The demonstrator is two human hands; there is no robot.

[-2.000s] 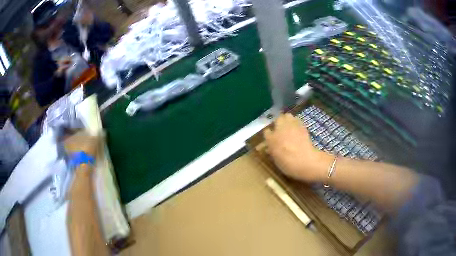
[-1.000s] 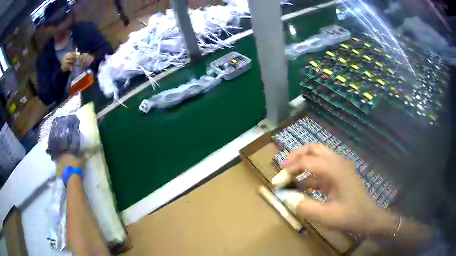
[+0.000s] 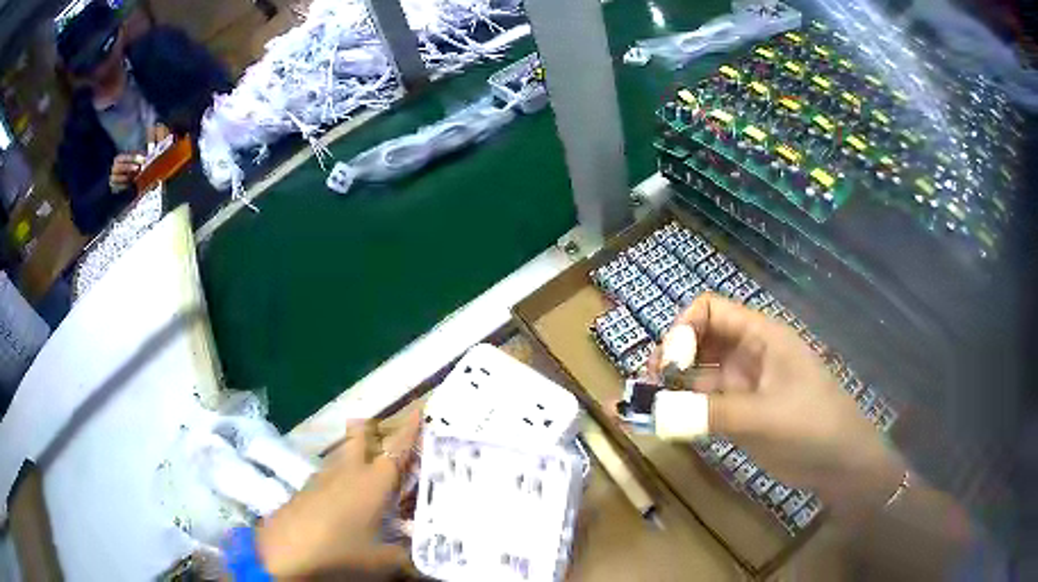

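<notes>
My left hand (image 3: 353,500) holds a white housing (image 3: 495,512) by its left side, above the brown surface. Its near half is an open shell with ribs and slots. A white cover (image 3: 501,392) with socket-like slots shows directly behind it. My right hand (image 3: 763,392), with cream finger cots on thumb and finger, pinches a small black and silver-white block component (image 3: 640,400) over the near-left part of the carton. The carton (image 3: 552,362) holds tight rows of similar blocks (image 3: 672,279). A bagged white cord (image 3: 245,455) lies left of my left hand.
A tan pen-like tool (image 3: 618,466) lies beside the carton. Stacked green circuit boards (image 3: 785,136) stand behind it. A green conveyor (image 3: 387,262) carries bagged cords; a grey post (image 3: 577,114) rises at its near edge. A white board (image 3: 103,398) is at left. A person (image 3: 120,114) sits beyond.
My left hand has come from the far left to the centre, bringing the white housing and cover. My right hand has a block component between its fingertips. The bagged unit on the conveyor has shifted left.
</notes>
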